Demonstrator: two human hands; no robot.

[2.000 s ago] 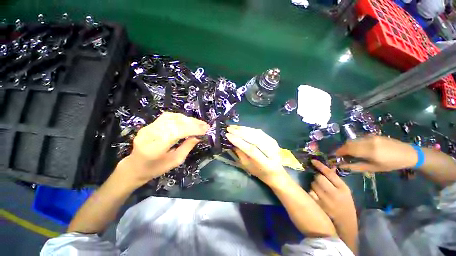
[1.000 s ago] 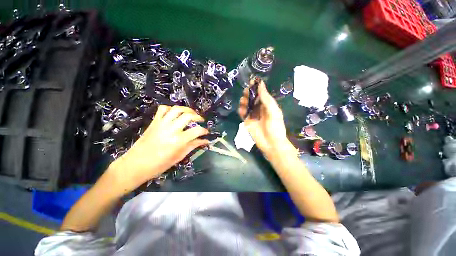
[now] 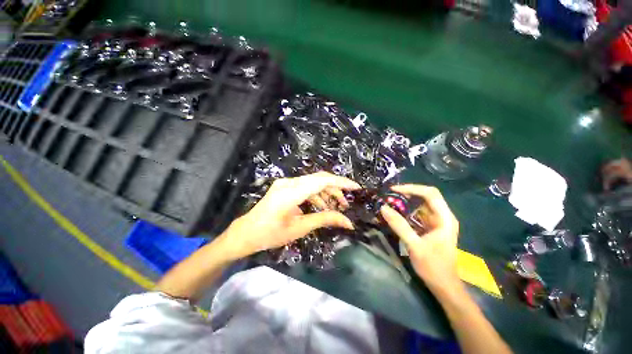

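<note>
My left hand (image 3: 294, 211) and my right hand (image 3: 429, 231) meet in front of the strap pile. Between the fingertips they hold a dark piece with a round head (image 3: 395, 204) showing pinkish-red spots, likely an assembled watch. The right thumb and fingers pinch the round head; the left fingers are at its dark strap end, partly blurred. The tangled pile of black straps with silver buckles (image 3: 326, 138) lies just beyond. The black foam tray (image 3: 152, 148) at the left has rows of pieces in its far pockets and bare near pockets.
The glass bottle (image 3: 447, 155) stands right of the pile. A white sheet (image 3: 539, 192) lies farther right, with loose watch heads (image 3: 527, 264) nearer. A yellow card (image 3: 478, 272) lies by my right wrist. A blue bin (image 3: 163, 245) is below the bench edge. Red crates (image 3: 622, 52) are far right.
The view has turned left, showing more of the tray. My right hand has come from near the bottle back to my left hand. The neighbour's hands have left the near bench area since the earliest frame.
</note>
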